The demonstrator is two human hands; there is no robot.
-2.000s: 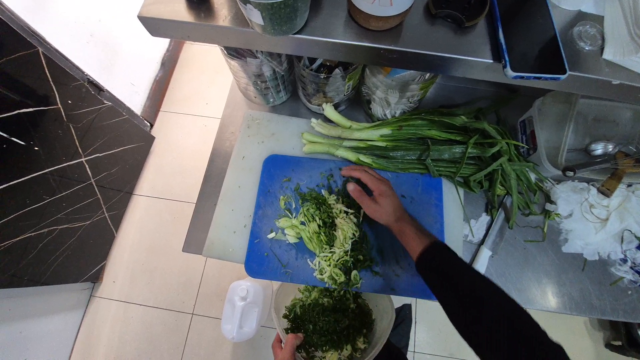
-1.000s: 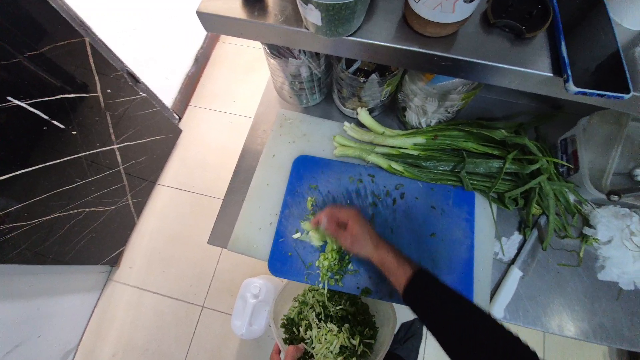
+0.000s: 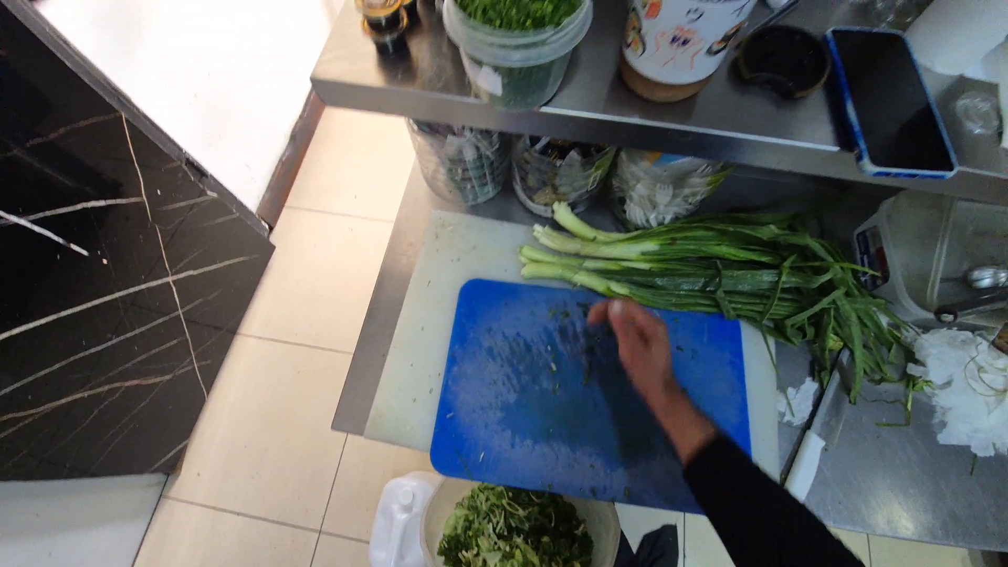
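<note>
My right hand (image 3: 639,342), in a black sleeve, is over the upper middle of a blue cutting board (image 3: 520,394). Its fingers look bent and blurred, and whether it holds any bits cannot be seen. Only small green scraps are scattered on the blue board, which lies on a larger white board (image 3: 413,346). A bunch of green onions (image 3: 677,264) rests along the top edge. Below the front edge, a round tub (image 3: 605,516) holds chopped greens (image 3: 512,528). My left hand is out of view.
A white-handled knife (image 3: 807,465) lies right of the boards beside crumpled paper (image 3: 957,394). Overhead, a steel shelf (image 3: 583,122) holds a tub of chopped herbs (image 3: 516,55) and a phone (image 3: 890,102). A white plastic jug (image 3: 398,520) stands by the lower tub.
The chopped greens on the blue board have gone down, leaving scraps. My right hand has moved from the board's lower left toward its upper middle. My left hand has gone out of view.
</note>
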